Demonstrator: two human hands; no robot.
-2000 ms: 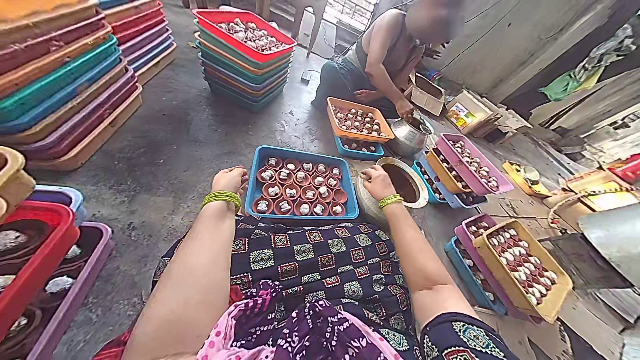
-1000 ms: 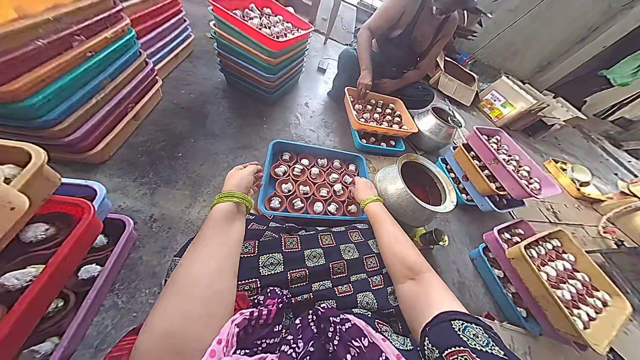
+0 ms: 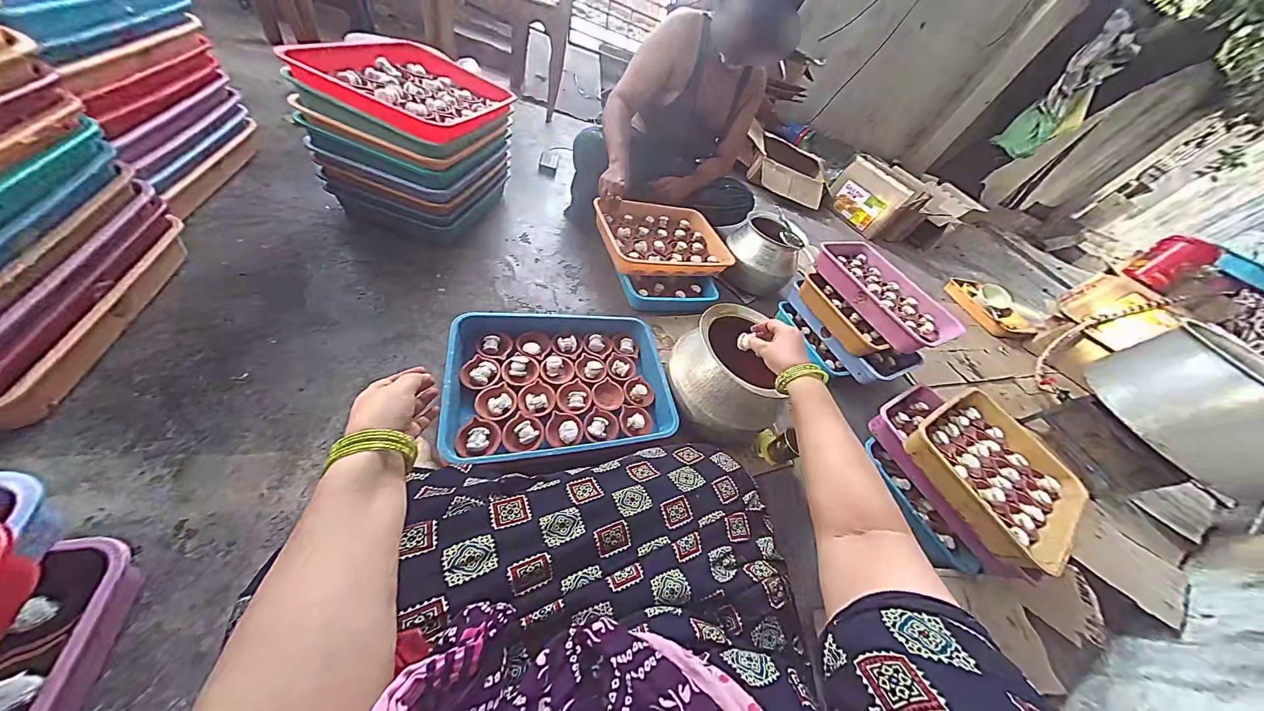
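Note:
In front of me lies a blue plastic tray (image 3: 558,452) with rows of small clay cups (image 3: 502,400), most holding a white wad. One clay cup (image 3: 607,395) near the tray's right side shows no white wad. My left hand (image 3: 393,403) is beside the tray's left edge, fingers apart and slightly curled, holding nothing visible. My right hand (image 3: 775,348) pinches a small white wad (image 3: 745,341) over the mouth of a round metal pot (image 3: 713,390) with dark contents. This pot stands at the tray's right.
Across from me a person (image 3: 681,109) sits by an orange tray (image 3: 716,259) of cups and a second metal pot (image 3: 758,259). Stacked trays stand at left (image 3: 148,286) and back (image 3: 395,128). More filled trays (image 3: 1052,533) and a large metal vessel (image 3: 1185,405) are at right.
My right hand has moved right, from the blue tray's edge to over the pot, and now holds a white wad. My left hand has come away from the tray's upper left part.

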